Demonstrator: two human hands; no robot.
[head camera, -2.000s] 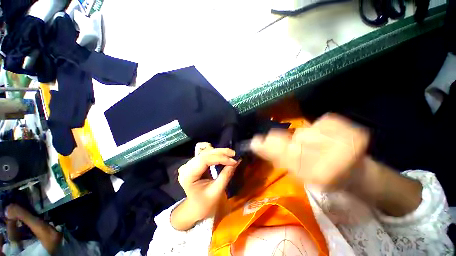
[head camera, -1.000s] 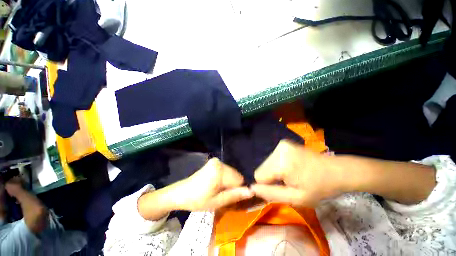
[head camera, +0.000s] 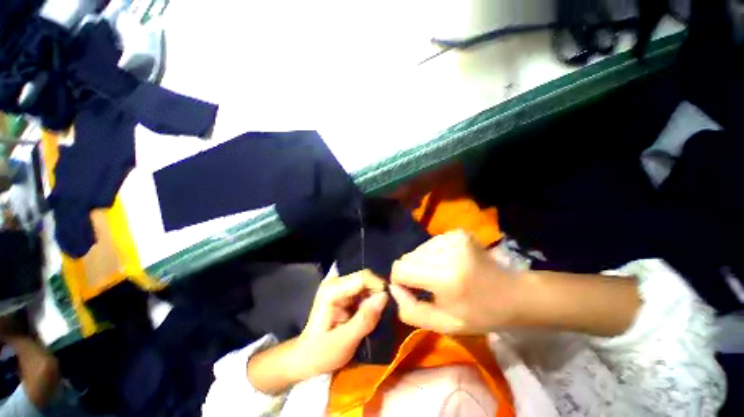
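Observation:
A dark navy fabric panel lies partly on the white table and hangs over its green edge down to my lap. My left hand pinches the dark fabric between thumb and fingers. My right hand pinches it just beside, with the fingertips of both hands almost touching. A fine pale thread runs down over the dark fabric near my left fingertips. The exact spot between the fingertips is partly hidden.
A heap of navy pieces lies at the table's left, beside a yellow-orange cloth. Black shears and a narrow dark strip lie at the far right. An orange apron covers my lap. Another person's arm shows at lower left.
My right hand has come in from the right to meet my left hand at the fabric. The panel on the table has shifted and turned slightly since the first frame. The whole view has also moved.

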